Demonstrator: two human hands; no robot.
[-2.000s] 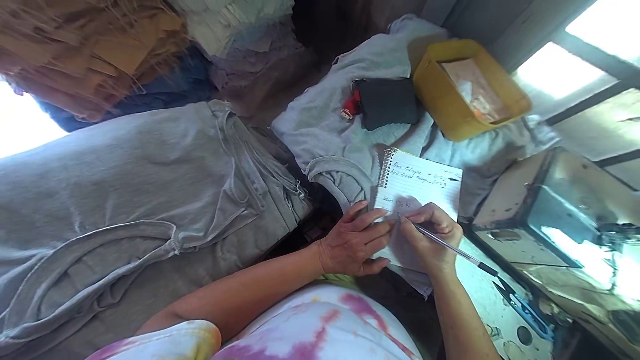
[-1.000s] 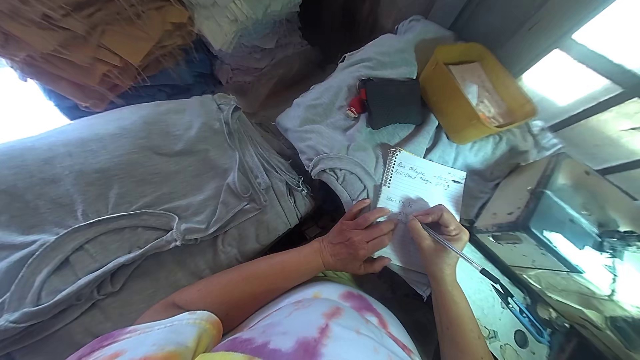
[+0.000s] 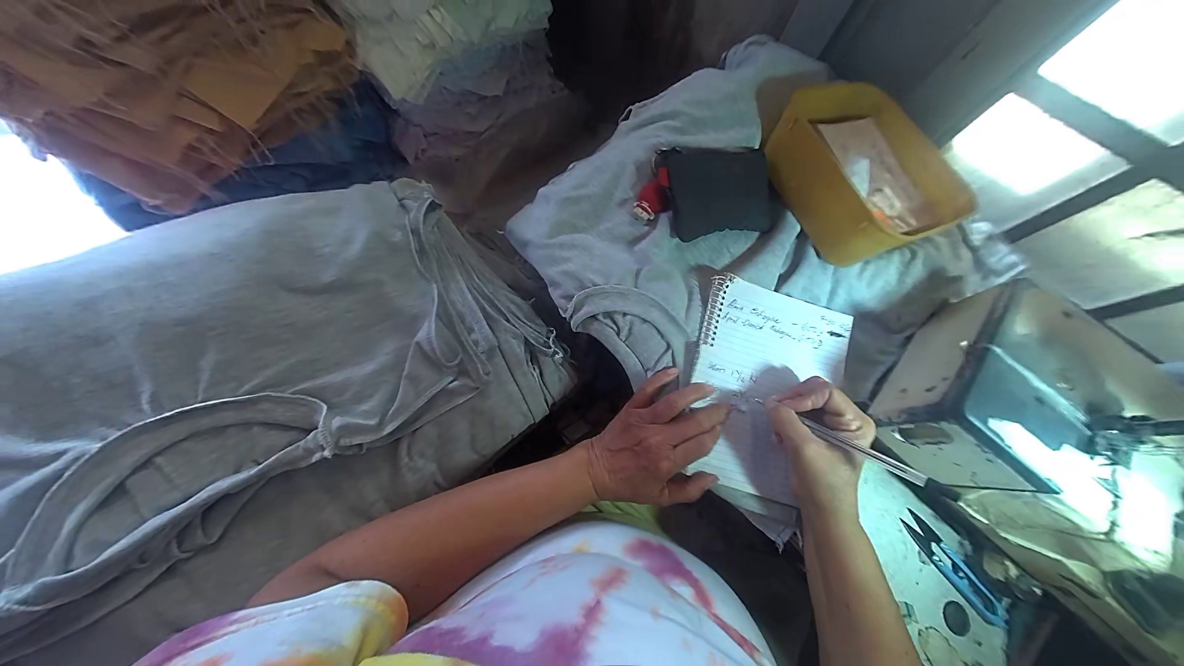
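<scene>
A spiral-bound notepad [image 3: 782,347] with lined paper and handwriting lies in front of me, over grey fabric. My left hand [image 3: 659,442] rests spread with its fingers on the left edge of the page, holding nothing. A clear-barrelled pen [image 3: 869,453] is gripped in my right hand [image 3: 823,425], its tip against the paper in the middle of the page. The dark end of the pen points down to the right. My right hand's shadow falls on the sheet.
Grey garments [image 3: 231,305] are piled on the left, with brown fabric pieces [image 3: 176,83] behind. Beyond the notepad lie a dark pouch [image 3: 720,192] with a red trinket [image 3: 651,199] and a yellow plastic bin [image 3: 832,222]. Blue-handled thread snips [image 3: 967,578] lie right, beside a sewing machine [image 3: 943,370].
My right hand has shifted slightly on the page with the pen in it, and more handwriting shows above the pen tip. My left hand stays on the notepad.
</scene>
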